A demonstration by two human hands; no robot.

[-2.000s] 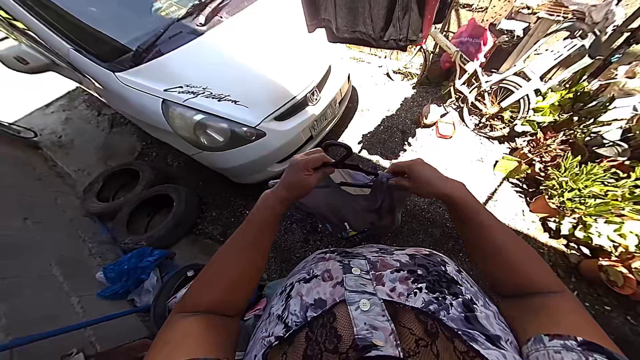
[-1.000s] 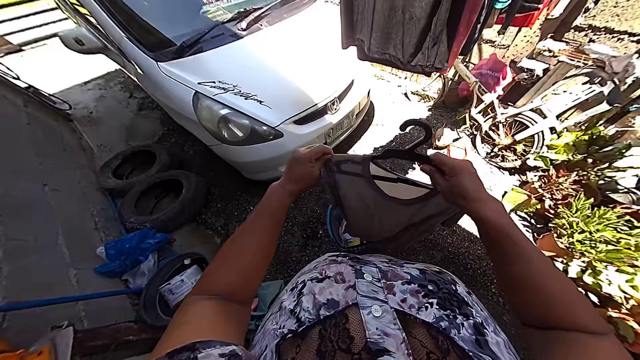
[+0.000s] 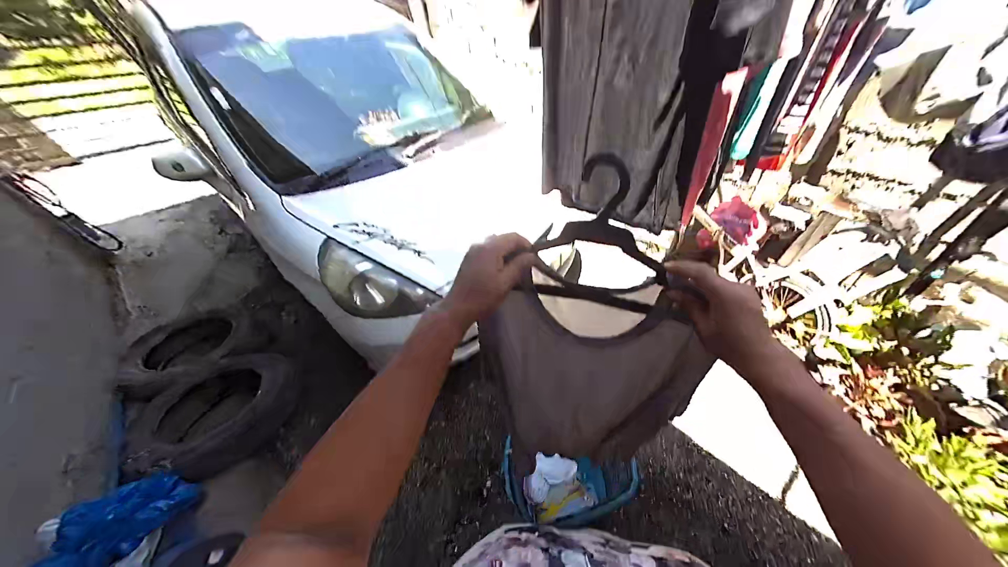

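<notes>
A dark plastic clothes hanger [image 3: 600,231] is held up in front of me, its hook at the top. On it hangs a grey-brown garment [image 3: 594,386] with a wide round neckline. My left hand [image 3: 494,276] grips the garment and hanger at one shoulder. At the other shoulder my right hand [image 3: 705,303] pinches the cloth against the hanger arm. Below the garment's hem stands a blue basket [image 3: 628,490] with white and yellow things in it, partly hidden by the cloth.
A white car [image 3: 378,236] stands ahead on the left. Clothes [image 3: 610,102] hang ahead and to the right. Old tyres [image 3: 228,409] and a blue plastic bag [image 3: 126,516] lie at the lower left. A bicycle [image 3: 811,303] and green plants [image 3: 945,472] are on the right.
Both hands have raised the hanger and garment, and the garment now hangs spread out below the hanger. The view has tilted upward.
</notes>
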